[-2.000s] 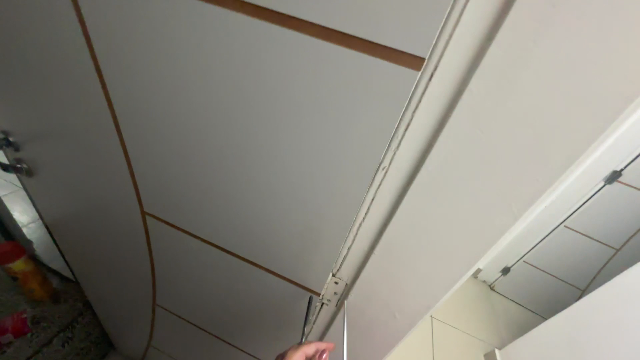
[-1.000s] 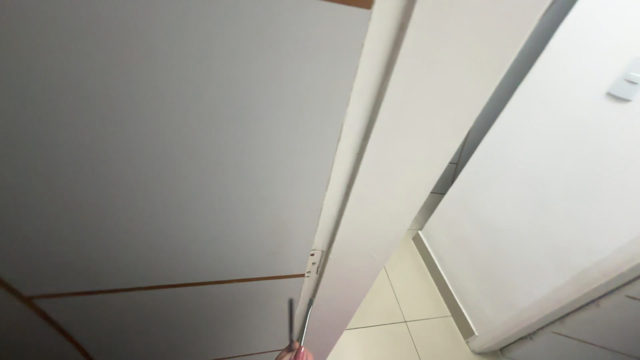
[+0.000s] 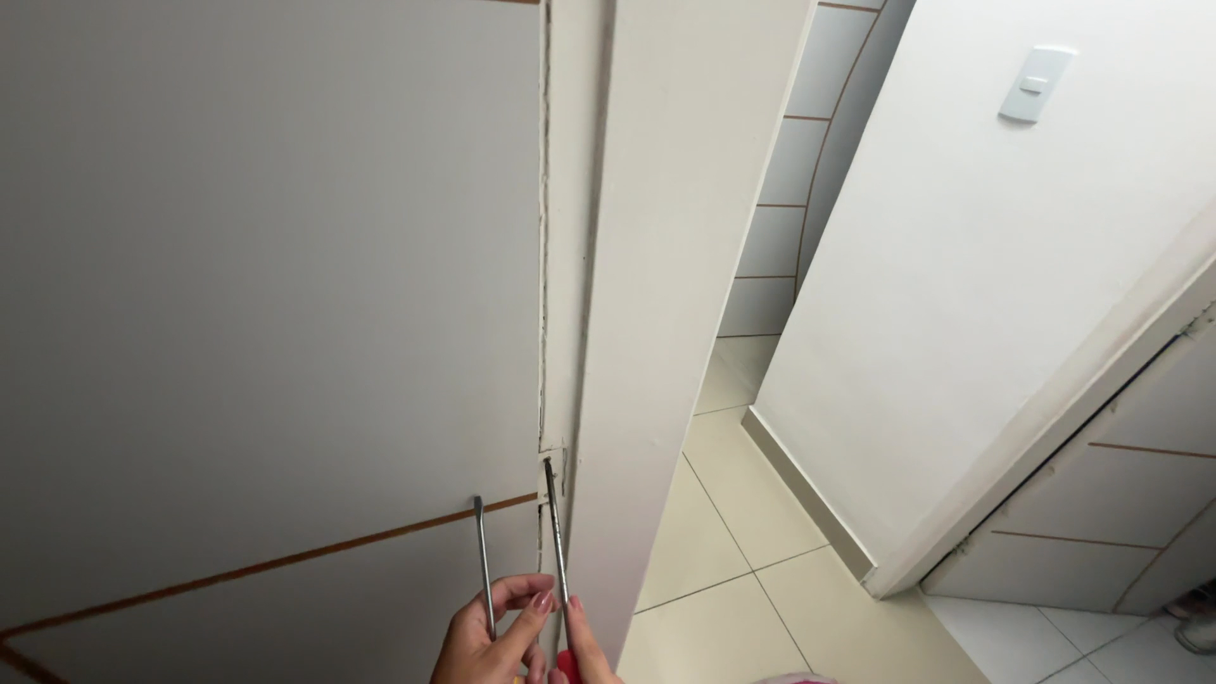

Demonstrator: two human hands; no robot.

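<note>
My left hand [image 3: 499, 632], at the bottom centre, holds a screwdriver [image 3: 484, 560] whose flat tip points up in front of the door [image 3: 285, 285]. Beside it, my right hand [image 3: 587, 646] grips a second screwdriver [image 3: 559, 541] with a red handle, mostly below the view. The tip of that one meets the upper part of a small hinge plate [image 3: 554, 478] set in the edge of the white door frame [image 3: 655, 285]. The fingers of both hands are close together.
Right of the frame, a white wall [image 3: 912, 285] carries a light switch [image 3: 1037, 85]. Beige floor tiles [image 3: 708, 532] lie below. Another panelled door [image 3: 1092, 503] stands at the lower right, near white floor tiles [image 3: 1064, 636].
Both hands now show more fully, and the right screwdriver's tip is on the hinge plate. The view has swung toward the wall and floor at the right.
</note>
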